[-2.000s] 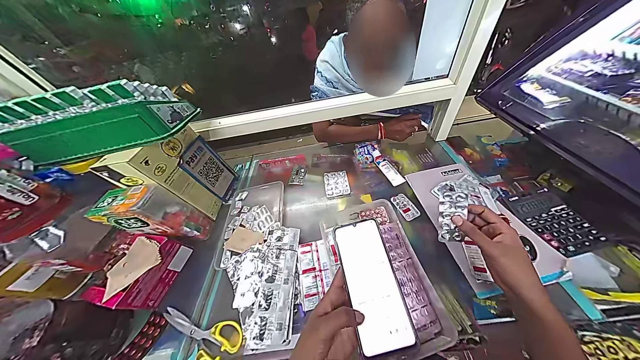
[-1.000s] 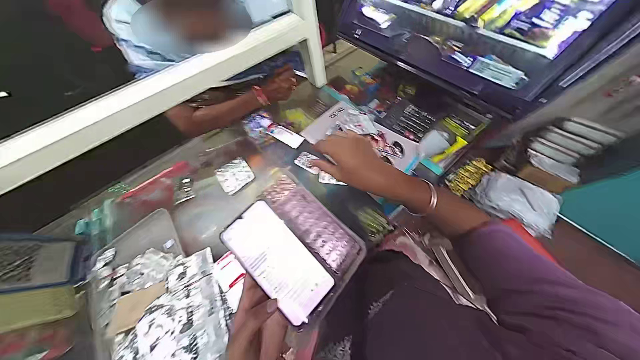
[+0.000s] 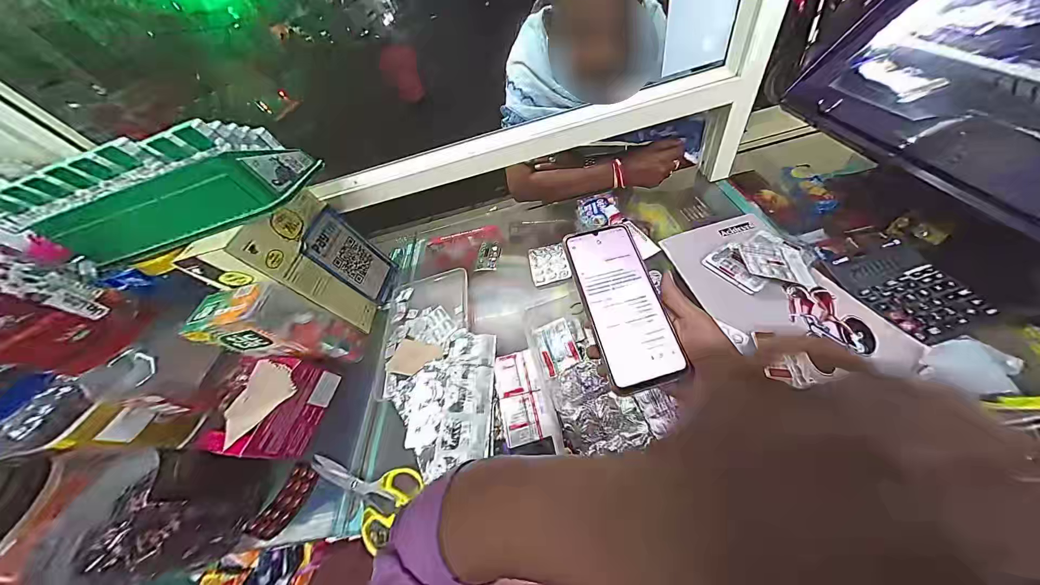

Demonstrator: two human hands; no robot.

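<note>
My right hand [image 3: 699, 333] holds a lit smartphone [image 3: 626, 309] upright over the counter, its fingers behind the phone. My left arm, in a purple sleeve, crosses low from the left to the right; my left hand [image 3: 812, 353] is blurred, near a blister strip [image 3: 792, 372] at the lower edge of a pale booklet with a motorcycle picture [image 3: 723, 280]. Whether it holds the strip, I cannot tell. More blister packs [image 3: 751, 258] lie on the booklet. Below the phone is a tray of foil strips [image 3: 597, 406]; left of it is a plastic tray of blister packs [image 3: 443, 398].
Yellow-handled scissors [image 3: 382, 496] lie at the lower left, near a pink box [image 3: 280, 406]. A green rack [image 3: 162, 203] and a box with a code card [image 3: 309, 252] stand back left. A calculator [image 3: 926, 301] lies right. Beyond the window frame [image 3: 528, 142] is a person, one forearm on the counter.
The phone has gone from my left hand to my right hand and is held higher. My left arm now reaches across to the right. The view has swung about between frames.
</note>
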